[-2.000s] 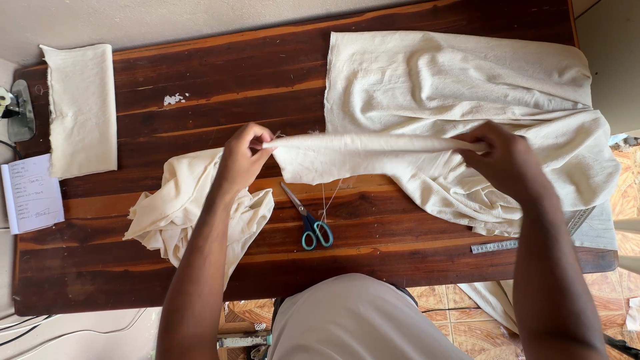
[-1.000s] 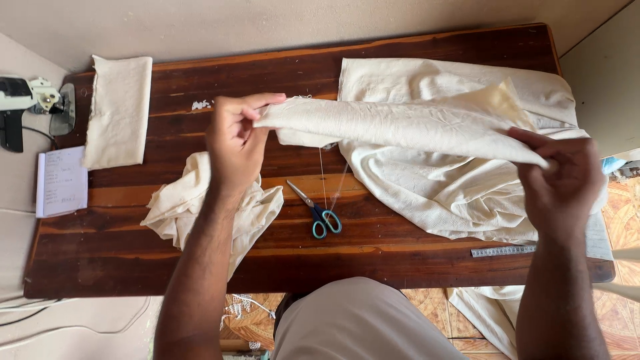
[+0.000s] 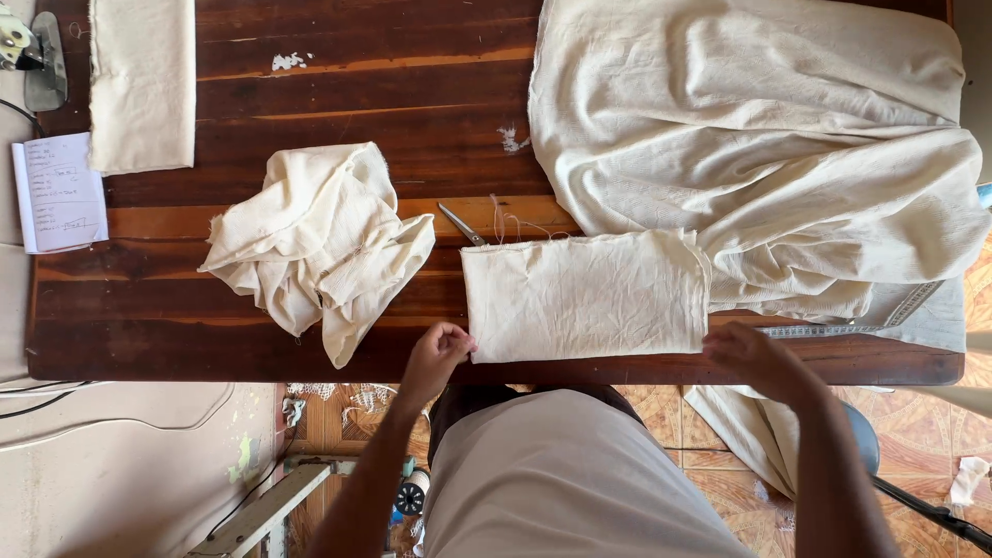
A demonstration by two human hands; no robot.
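Observation:
A folded rectangle of cream fabric (image 3: 585,298) lies flat on the wooden table near its front edge. My left hand (image 3: 442,353) pinches its lower left corner. My right hand (image 3: 732,349) is at its lower right corner, fingertips bent against the edge; whether they grip it is hard to tell. The scissors (image 3: 463,225) show only their blades, with the handles hidden under the folded fabric. Loose threads (image 3: 515,225) lie beside them. To the left sits a crumpled cream cloth (image 3: 310,240), and a large rumpled cream cloth (image 3: 744,139) covers the right side.
Another folded cream piece (image 3: 143,85) lies at the upper left, beside a notepad (image 3: 60,192) with handwriting. Part of a machine (image 3: 43,62) stands at the left edge. A measuring tape (image 3: 814,331) runs along the right front, by a grey printed cloth (image 3: 942,314).
The cream piece that my hands held stretched in the air now lies flat on the table, over the scissors' handles. Both hands have come down to its near corners. The view has tilted down.

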